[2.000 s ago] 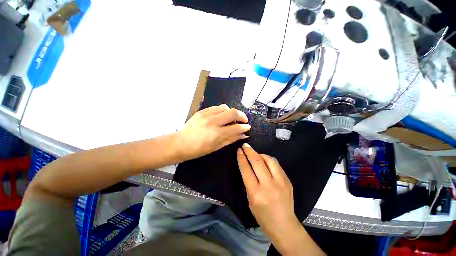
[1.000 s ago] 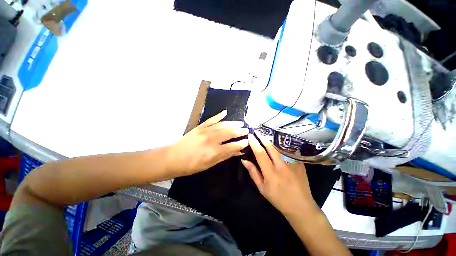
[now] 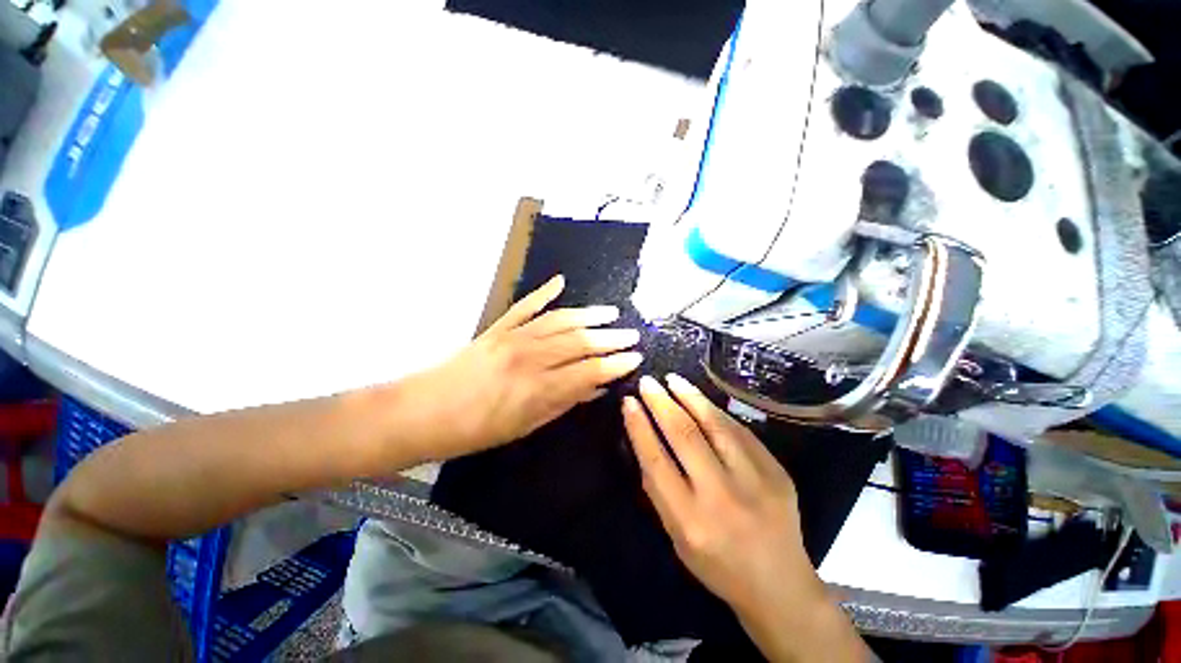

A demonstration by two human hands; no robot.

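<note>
A black fabric piece [image 3: 544, 499] lies on the white machine table and hangs over its front edge. Its upper part passes under the needle area [image 3: 667, 334] of the white sewing machine [image 3: 777, 168]. My left hand [image 3: 538, 369] lies flat on the cloth left of the needle area, fingers spread and pointing right. My right hand [image 3: 719, 486] lies on the cloth just below the needle area, fingers extended and near my left fingertips. Neither hand grips the cloth. The needle tip itself cannot be made out.
A brown strip [image 3: 509, 266] lies along the cloth's left edge. Another black panel [image 3: 622, 33] lies beyond the machine head's left end. At the right are a smartphone [image 3: 961, 503], a small black item [image 3: 1046, 565] and a white cable. Blue baskets [image 3: 279, 602] stand below the table.
Since one second ago, my right hand has drawn slightly down from the needle area. My left hand stays on the cloth with its fingers a little more spread. The camera view has shifted since two seconds ago.
</note>
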